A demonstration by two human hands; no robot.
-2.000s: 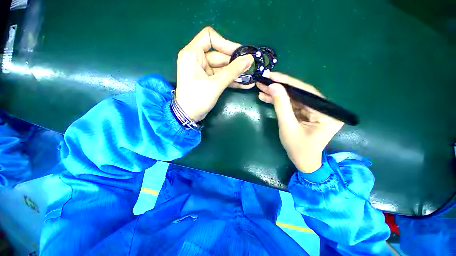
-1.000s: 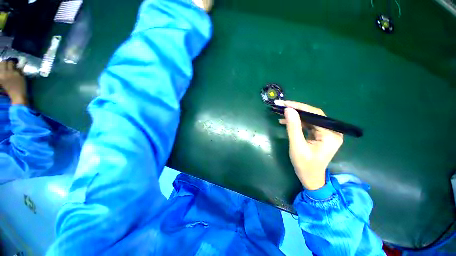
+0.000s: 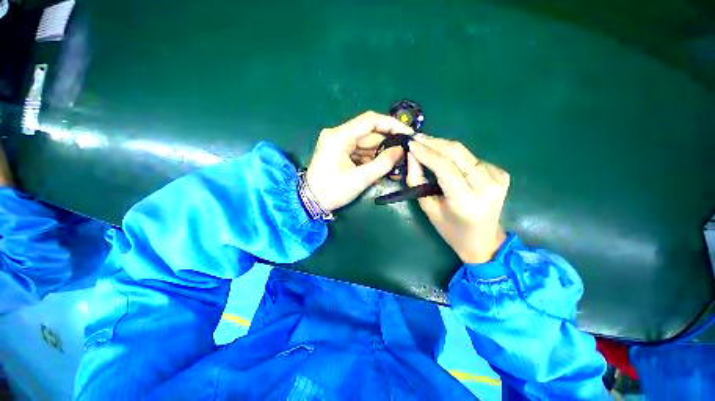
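My left hand [image 3: 345, 162] holds a dark round circuit board assembly [image 3: 394, 149] between thumb and fingers, above the bench. My right hand [image 3: 462, 188] has its fingertips at the same disc's right edge, and the black pen-shaped tool [image 3: 401, 194] is tucked across its palm, its end sticking out to the left below the disc. The fingers cover most of the held disc. A second round circuit board assembly [image 3: 407, 115] with a yellowish centre lies just beyond my fingertips.
The shiny dark green bench mat [image 3: 235, 86] lies under the work. A white slotted strip [image 3: 34, 99] and a pale ribbed piece [image 3: 55, 20] are at the left. Another person's blue sleeve [image 3: 27, 243] is at the left edge. A red item [image 3: 618, 357] is at lower right.
My left arm, stretched far forward a second ago, is back with its hand at a disc beside my right hand. The black tool has swung from pointing right to lying across the palm.
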